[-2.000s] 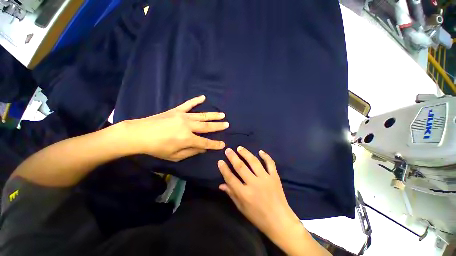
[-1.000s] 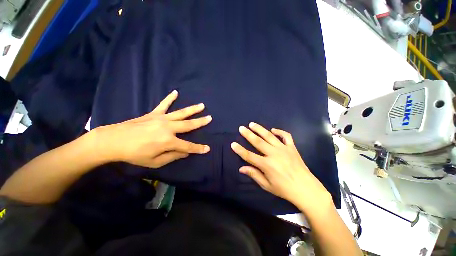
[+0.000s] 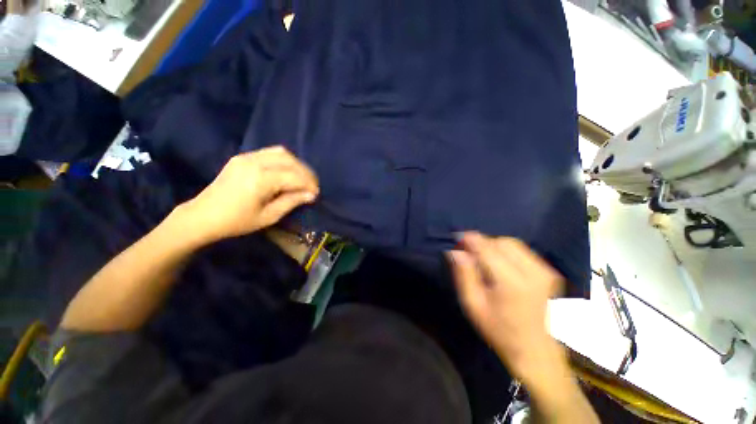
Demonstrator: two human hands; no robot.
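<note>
The navy garment piece (image 3: 464,141) lies spread over the table, with a short slit or pleat line near its front edge between my hands. My left hand (image 3: 261,190) pinches the cloth's near edge at the left, thumb against curled fingers. My right hand (image 3: 506,286) is slightly blurred and pinches the near edge at the right with thumb and fingertips. Fingertips are partly hidden by the cloth.
The white JUKI sewing machine (image 3: 680,132) stands at the right. Thread snips (image 3: 618,310) lie on the table's front right, and black-handled scissors (image 3: 711,230) lie behind them. A blue-lined trough (image 3: 195,37) is at upper left, with more dark cloth beside it.
Both hands have moved from lying flat on the cloth to its near edge, farther apart, and now grip it. The near edge is lifted a little at the left. The camera view has shifted.
</note>
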